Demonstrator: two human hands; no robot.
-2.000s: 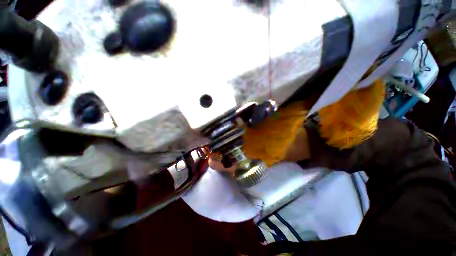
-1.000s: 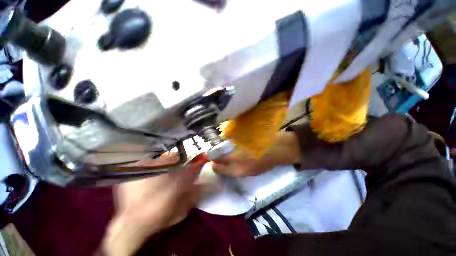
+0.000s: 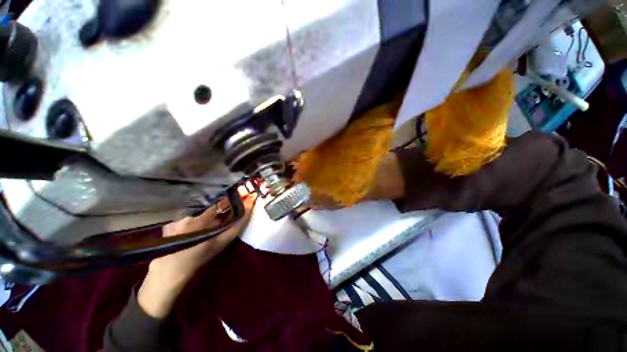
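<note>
The white sewing machine head point(image 3: 323, 51) fills the upper view, with a ridged silver tension knob point(image 3: 287, 201) at its front. Maroon cloth point(image 3: 268, 295) and a pale white piece point(image 3: 282, 230) hang below the lit needle area. My left hand point(image 3: 185, 251) reaches in from below left; the dark metal guard point(image 3: 130, 247) crosses it and its fingertips are partly hidden near the needle. My right hand point(image 3: 388, 182) comes from the right, mostly hidden behind the yellow tassels point(image 3: 350, 158) and the knob. Its grip cannot be seen.
The white table edge point(image 3: 385, 244) runs below the needle area. A teal tray point(image 3: 543, 103) with small items and a pale rod are at the upper right. Striped cloth strips point(image 3: 447, 58) hang on the machine arm. Black-and-white striped cloth point(image 3: 375, 285) shows below the table.
The view has shifted, so the machine and guard appear closer and further left. My left hand, out of sight two seconds ago, came in below the guard and now sits partly behind it.
</note>
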